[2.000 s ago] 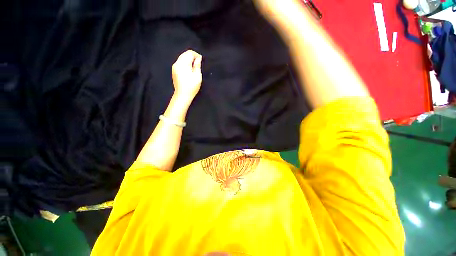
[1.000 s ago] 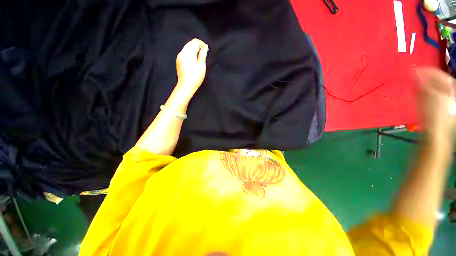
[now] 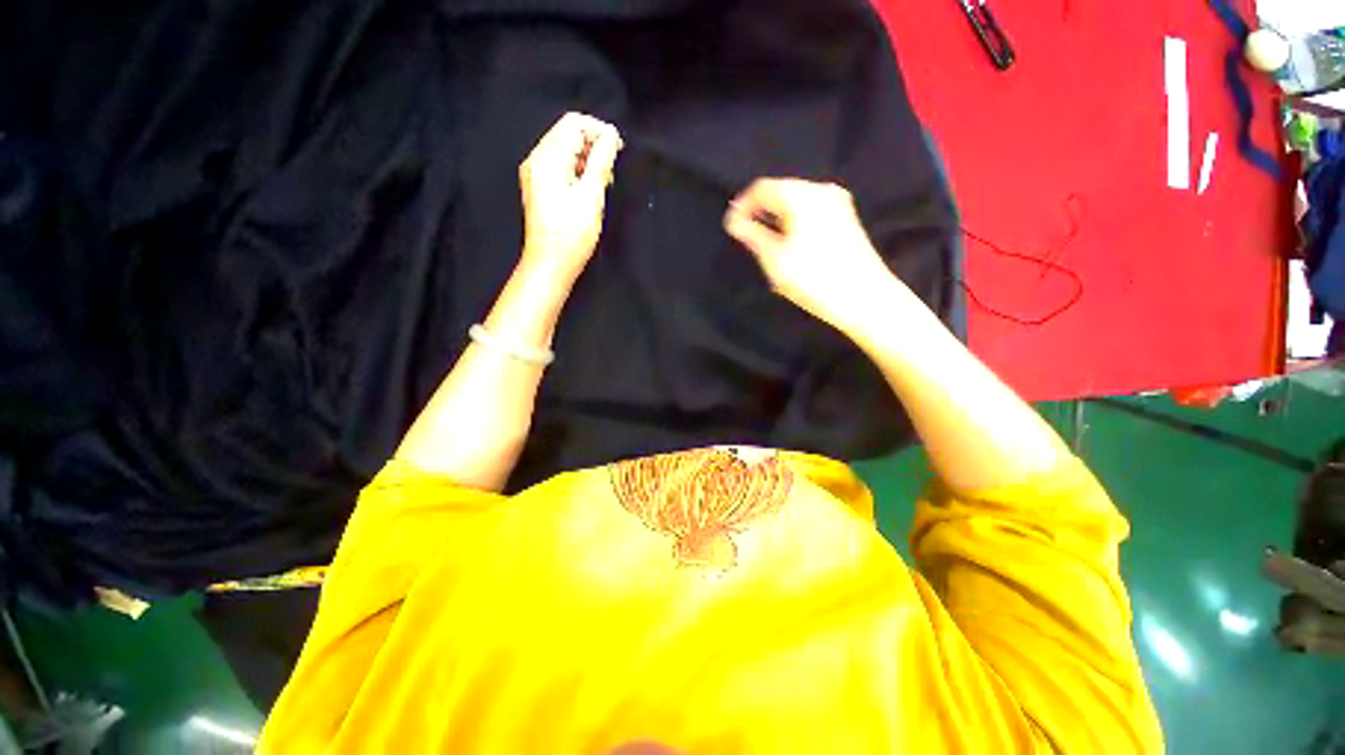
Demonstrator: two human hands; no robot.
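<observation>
The large black garment [image 3: 708, 325] covers the left and middle of the view. My left hand [image 3: 568, 185] is closed on a bit of it, dark cloth showing between thumb and fingers. My right hand [image 3: 804, 244] is over the garment, right of my left hand, its fingertips pinched together and slightly blurred. Whether it holds a needle is too small to tell. A thin dark thread [image 3: 1033, 322] lies looped on the red table cloth [image 3: 1165, 317] and reaches the garment's right edge.
Dark snips [image 3: 988, 33] lie on the red cloth at the top. A long white strip [image 3: 1177, 115] and a short white sliver [image 3: 1208, 162] lie farther right, near a dark blue band [image 3: 1243, 103]. Navy cloth [image 3: 1328, 221] is at the far right. Green floor [image 3: 974, 679] shows below.
My right hand swung out to the far right and is now back over the garment near my left hand. The thread's loop has changed shape. My left hand stays closed on the cloth.
</observation>
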